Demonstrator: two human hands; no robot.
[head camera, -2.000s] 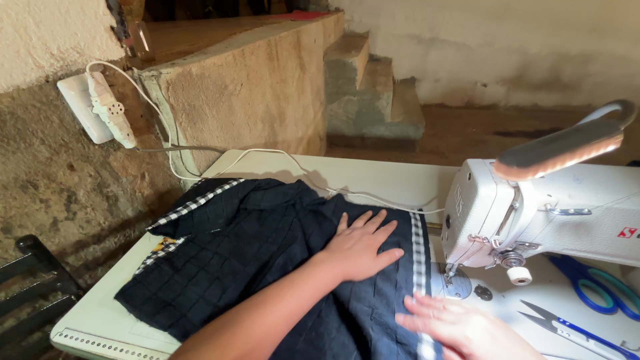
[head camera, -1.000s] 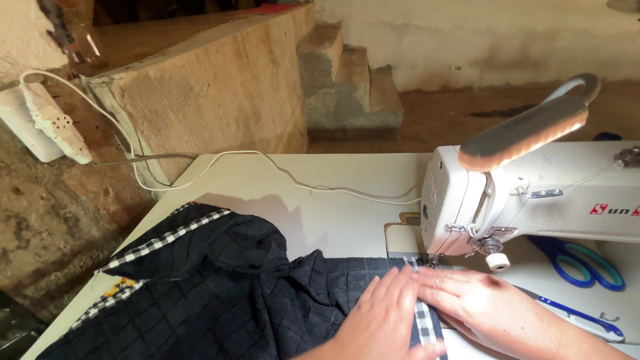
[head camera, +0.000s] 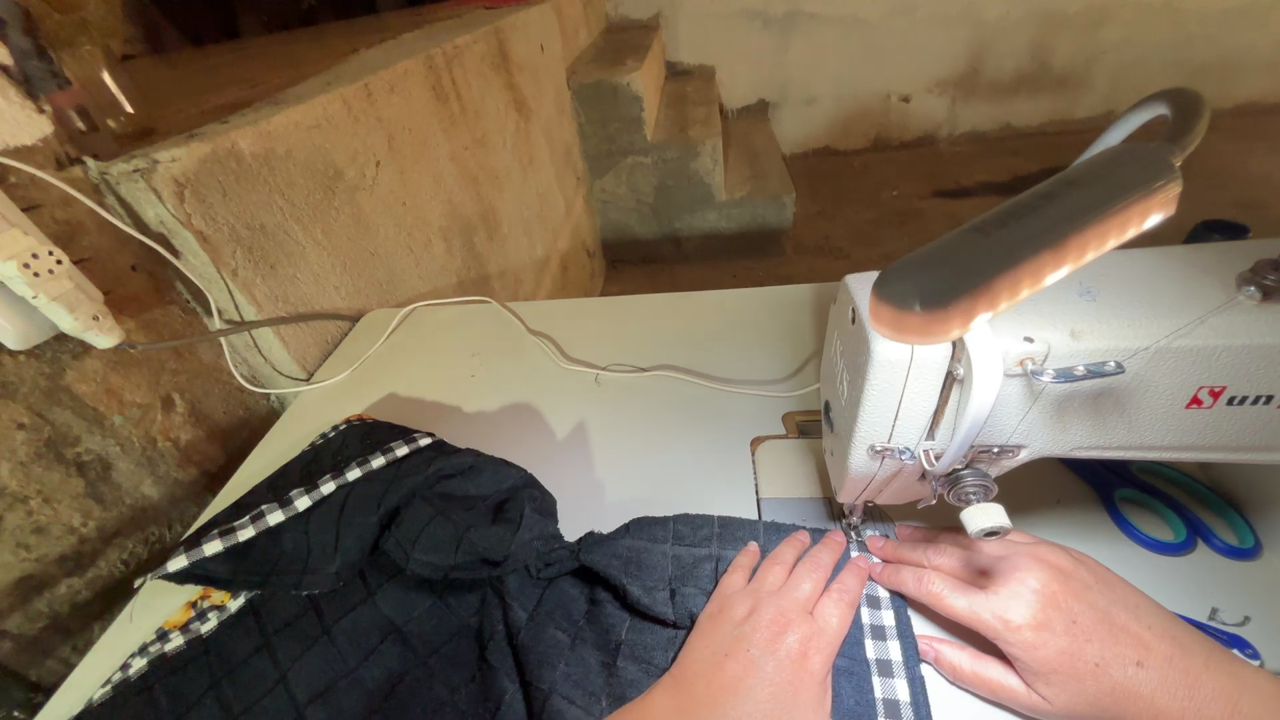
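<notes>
Dark quilted fabric (head camera: 420, 630) lies across the sewing table, with a black-and-white gingham strip (head camera: 884, 640) along its right edge. The upper end of that strip is under the presser foot (head camera: 853, 525) of a white sewing machine (head camera: 1130, 370). My left hand (head camera: 770, 625) rests flat on the dark fabric just left of the strip, fingertips close to the foot. My right hand (head camera: 1010, 610) lies at the strip's right edge, its fingertips touching the strip below the foot. Neither hand closes around anything. The needle tip is too small to make out.
An LED lamp (head camera: 1030, 240) hangs over the machine head. Blue-and-teal-handled scissors (head camera: 1165, 510) and a blue-handled tool (head camera: 1225, 637) lie at the right. A white cable (head camera: 480, 300) crosses the table (head camera: 660, 330) from a power socket block (head camera: 55, 270) on the left. Concrete steps (head camera: 690, 150) stand behind.
Both hands have come together near the presser foot since the oldest frame, where the left lay spread on the fabric. The gingham strip, then left of the needle area, is now under the foot.
</notes>
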